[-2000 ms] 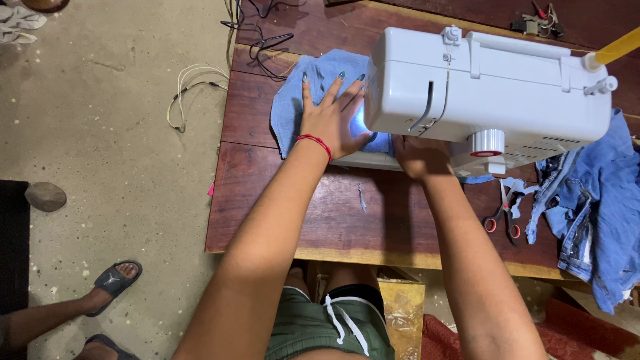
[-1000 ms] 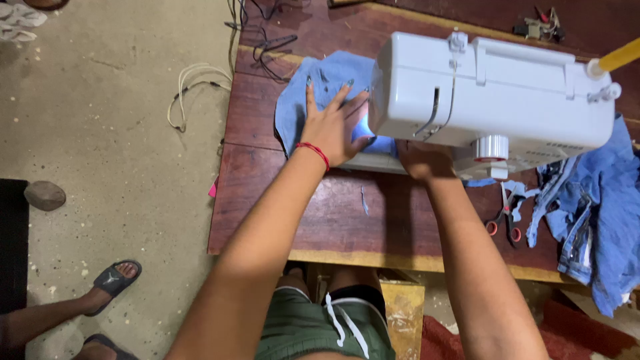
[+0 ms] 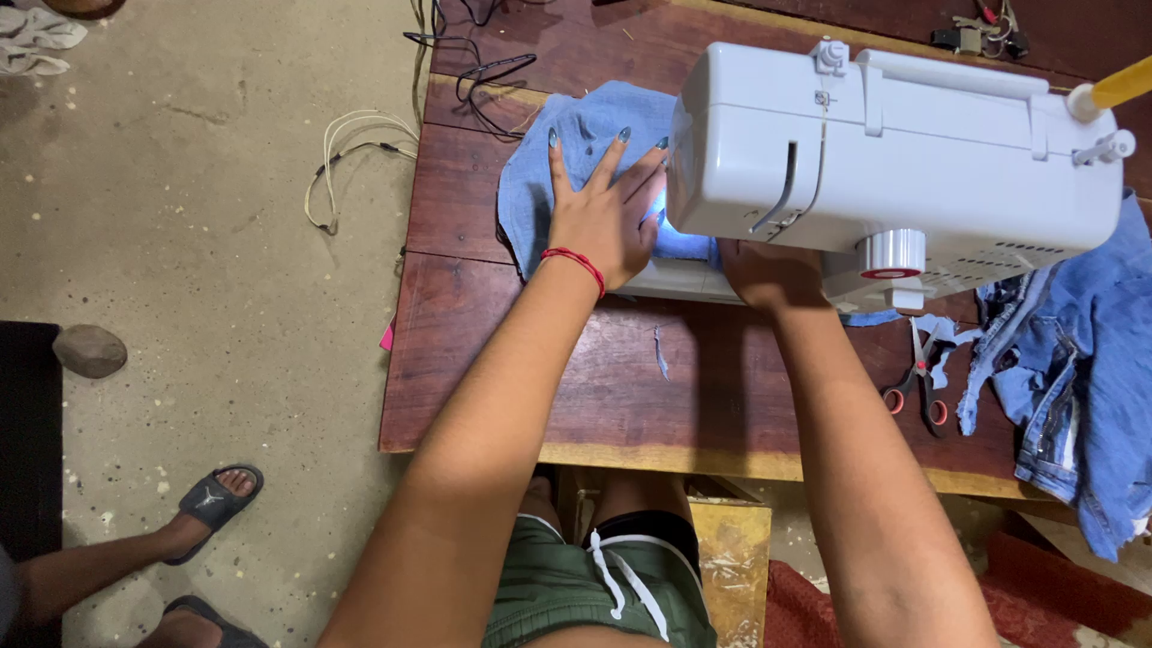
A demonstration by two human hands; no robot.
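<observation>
A white sewing machine [image 3: 900, 153] stands on the wooden table, its lamp lighting the cloth under its head. My left hand [image 3: 603, 211] lies flat with spread fingers on a piece of blue denim [image 3: 531, 180], left of the needle area. A red cord bracelet is on that wrist. My right hand [image 3: 769, 270] rests at the machine's bed [image 3: 688, 281], on the right of the lit denim, its fingers hidden beneath the machine's head. Whether it grips the cloth cannot be seen. The needle and presser foot are hidden too.
Scissors with black and red handles [image 3: 920, 382] lie near denim scraps and a heap of denim [image 3: 1111, 360] at the right. A loose thread scrap [image 3: 661, 351] lies before the machine. Black cables [image 3: 490, 76] cross the table's back left. Another person's sandalled foot [image 3: 220, 495] is at lower left.
</observation>
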